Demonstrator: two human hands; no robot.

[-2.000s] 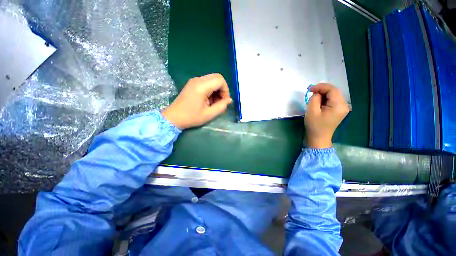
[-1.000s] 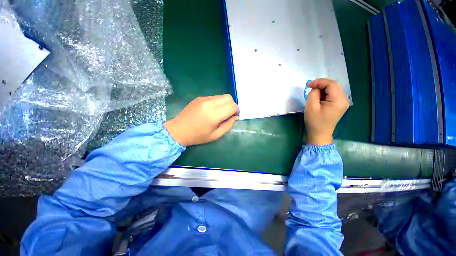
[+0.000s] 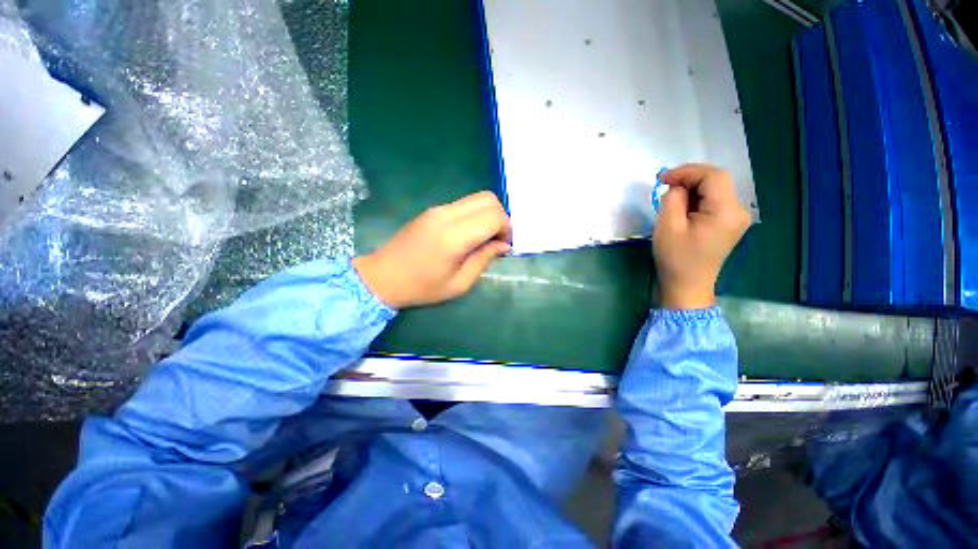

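Note:
A silver-white metal panel [image 3: 601,97] with small holes and a thin blue film along its left edge lies in front of me, its far end cut off by the frame. My bare left hand [image 3: 445,249] has its fingertips at the panel's near left corner; they seem to pinch the corner or its film, but the contact is too small to tell. My bare right hand [image 3: 697,231] is over the near right part of the panel, thumb and forefinger closed on a small pale-blue film tab [image 3: 658,193].
Clear bubble wrap [image 3: 236,129] covers the bench at left, with a second white panel [image 3: 38,118] on it. Stacked blue-filmed panels [image 3: 885,161] stand at right. The bench [image 3: 413,107] is green with a pale metal edge [image 3: 483,382]. Part of a person's blue sleeve [image 3: 901,483] shows at lower right.
My left hand has moved right and down from beside the panel to its near left corner. My right hand still holds the tab, nearly in place. The view has shifted slightly.

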